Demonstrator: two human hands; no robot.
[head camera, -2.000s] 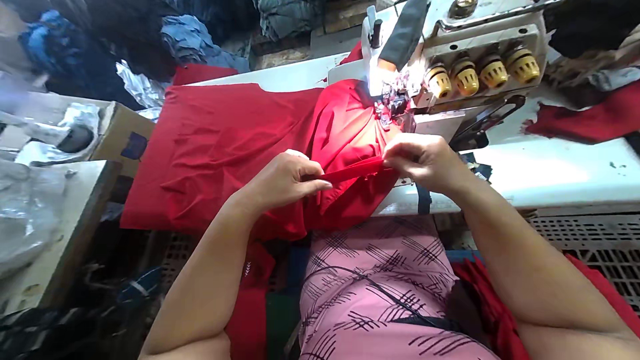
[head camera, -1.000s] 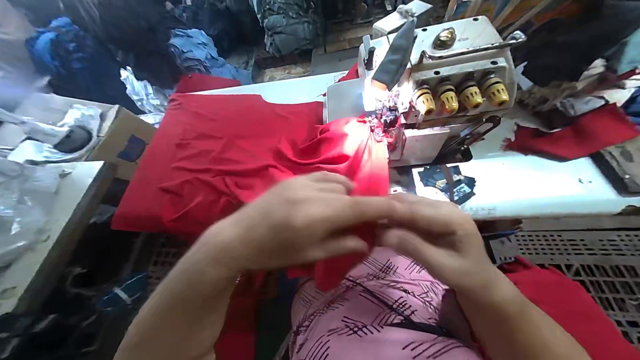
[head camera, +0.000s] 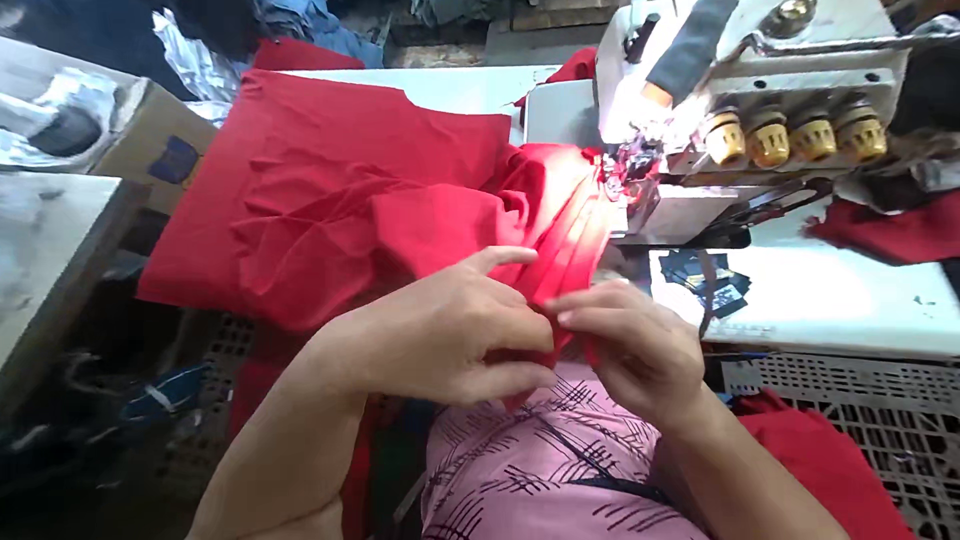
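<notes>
A large piece of red fabric (head camera: 322, 187) lies over the white table and runs up to the lit needle area of an overlock sewing machine (head camera: 810, 82). Its near edge hangs toward my lap. My left hand (head camera: 465, 337) grips a fold of that edge, with the index finger stretched over the cloth. Close beside it, my right hand (head camera: 637, 345) pinches the same edge between thumb and fingers. Both hands are just below the machine's presser area, fingertips almost touching. Part of the held edge is hidden behind the fingers.
Several yellow tension knobs (head camera: 769, 139) line the machine's front. Dark labels (head camera: 705, 281) lie on the white table (head camera: 832, 292) at the right, near a red scrap (head camera: 892, 225). A cardboard box (head camera: 150, 142) stands at the left. A plastic crate (head camera: 892, 405) with red cloth is at the lower right.
Two seconds ago my hands were apart, with a strip of the red edge stretched between them; now they are close together on the cloth. The view has shifted.
</notes>
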